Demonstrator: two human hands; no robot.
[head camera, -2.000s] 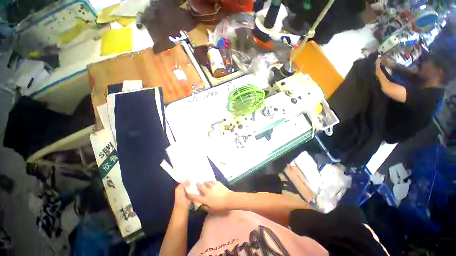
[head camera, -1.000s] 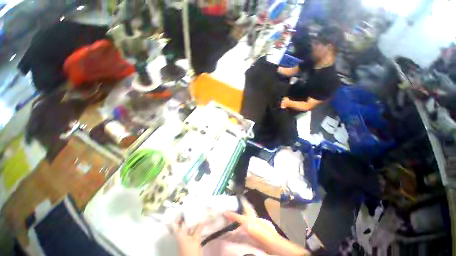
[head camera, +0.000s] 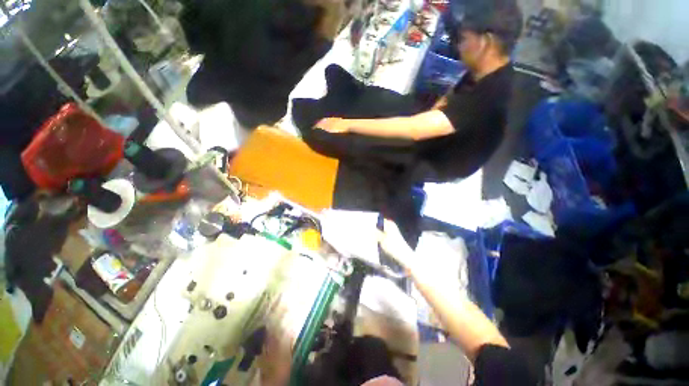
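Note:
My right hand is stretched out past the right end of the sewing machine and holds a white piece by its right edge. The piece hangs flat over the machine's end. The cream machine head with dark spots fills the lower middle. A blurred skin-toned shape, perhaps my left hand, is low over the machine's front; its fingers cannot be made out.
A person in black sits beyond, handling dark cloth. An orange board stands behind the machine. Blue baskets with white pieces are at right. A tray edge, white cone and red bag are at left.
The view has swung right. My hands were together at the white piece; now my right hand has reached away with a white piece. The navy panels and green guard have left view.

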